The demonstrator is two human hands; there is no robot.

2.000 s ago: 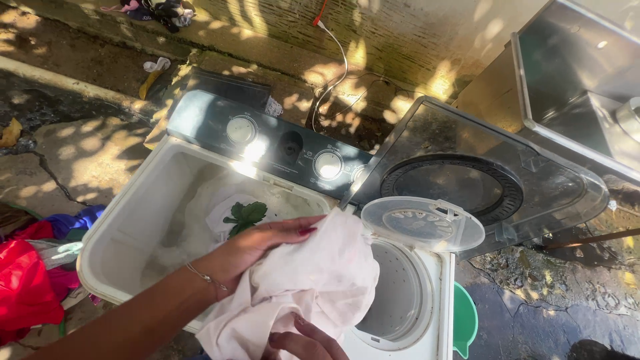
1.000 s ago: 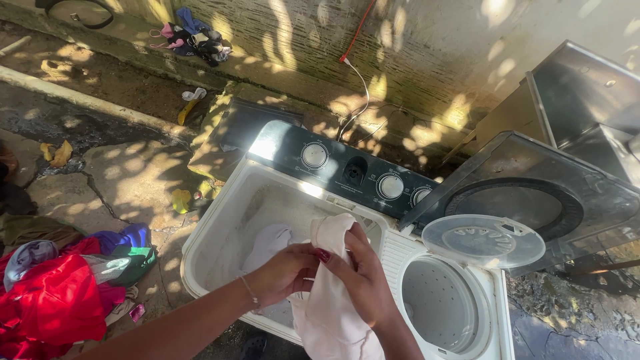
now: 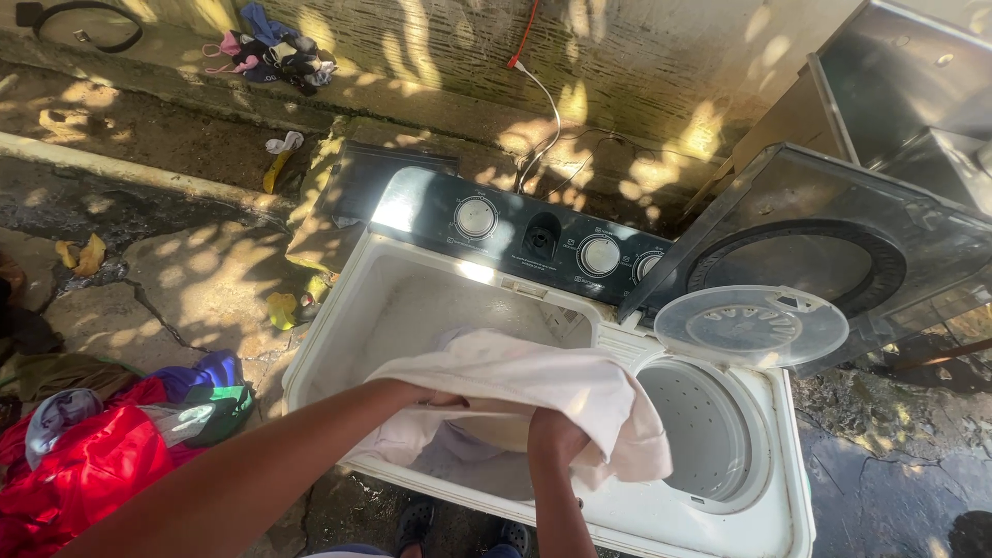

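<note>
A white cloth garment is spread over both of my hands, above the wash tub of a twin-tub washing machine. My left hand reaches inside the cloth, its fingers mostly hidden. My right hand is under the cloth's right part, fingers covered, so its grip does not show. The cloth's right end hangs over the divider beside the round spin tub. Another pale cloth lies in the wash tub below. Knobs line the dark control panel.
The clear spin cover and dark hinged lid stand raised at the right. Colourful clothes lie on the stone ground at left. More small garments rest on the ledge. A white cable runs behind the machine.
The white cloth, bunched between my hands a second ago, is now spread wide over them. The green leaf seen in the tub two seconds ago no longer shows.
</note>
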